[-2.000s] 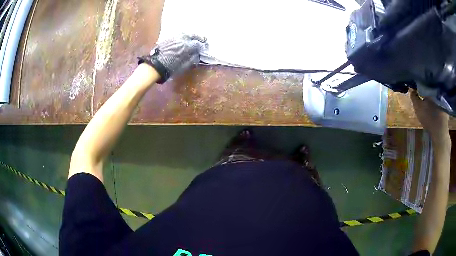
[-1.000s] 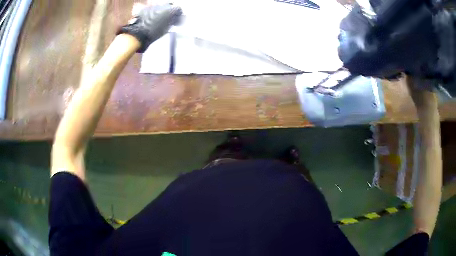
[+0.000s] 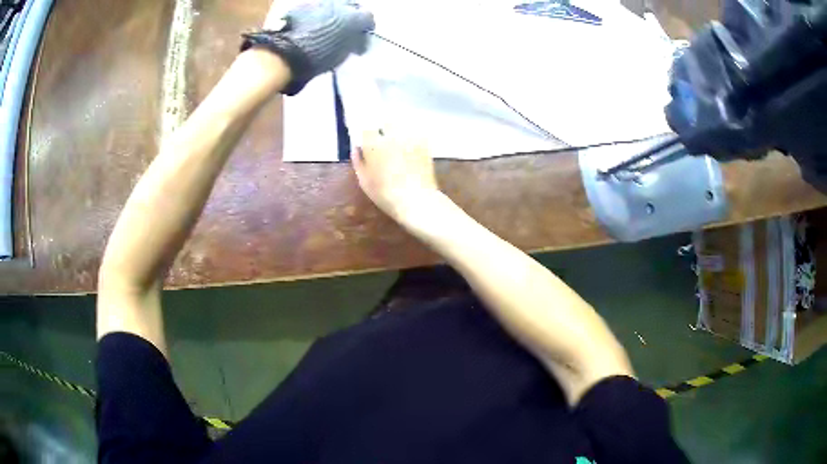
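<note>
White fabric lay (image 3: 544,91) lies on the table. A dark line parts its main body from a near white piece (image 3: 462,122). A dark gap sets off a small white piece (image 3: 308,122) at the left. My left hand (image 3: 326,41), in a grey mesh glove, is curled over the lay's upper left; its grip is hidden. My bare right hand (image 3: 394,172) holds the near piece at its front edge, beside the gap. The cutting machine's dark motor body (image 3: 753,91) is at the right, cut off, with its grey base plate (image 3: 653,195) below. Neither hand touches it.
The brown table's (image 3: 227,208) front edge runs in front of me. A light blue rail (image 3: 27,118) stands at the far left. An open cardboard box (image 3: 744,290) with white scraps is on the green floor at the right, near yellow-black tape (image 3: 716,376).
My right hand has left the machine and come left onto the near fabric edge. My left hand has moved up the lay since the first frame. A line and gap in the white fabric now show.
</note>
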